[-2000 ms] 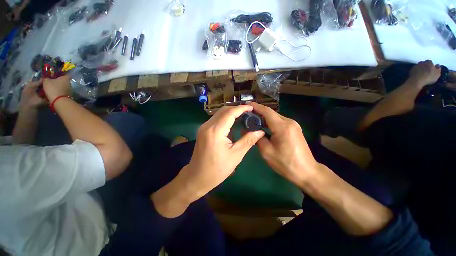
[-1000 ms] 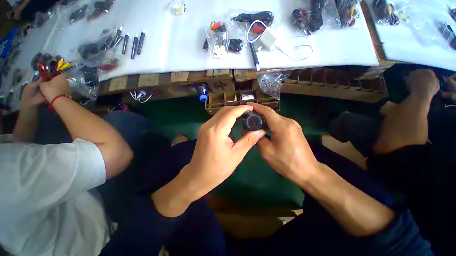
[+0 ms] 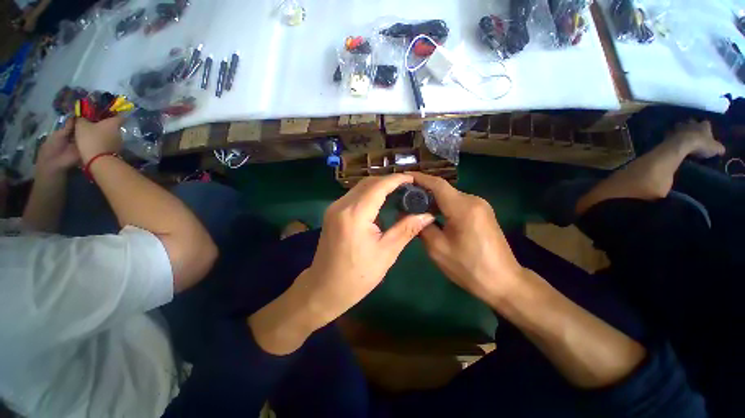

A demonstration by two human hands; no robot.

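A small black camera unit with a round dark end (image 3: 414,198) is held above my lap, in front of the table edge. My left hand (image 3: 351,241) grips it from the left with thumb and fingers. My right hand (image 3: 467,237) grips it from the right, its fingertips close to those of my left hand at the top and bottom. The round end faces me. The fingers hide the unit's sides, and what lies behind it cannot be seen.
The white-covered table (image 3: 286,82) holds bagged cables (image 3: 501,34), a white cable with an adapter (image 3: 441,64) and black sticks (image 3: 220,75). A wooden compartment tray (image 3: 353,172) and blue-capped object (image 3: 333,155) are below its edge. People sit left (image 3: 122,184) and right (image 3: 645,175).
My hands and the black unit are almost unmoved. The left person's hands shift slightly with red and yellow cable ends. The right person's arm has changed position.
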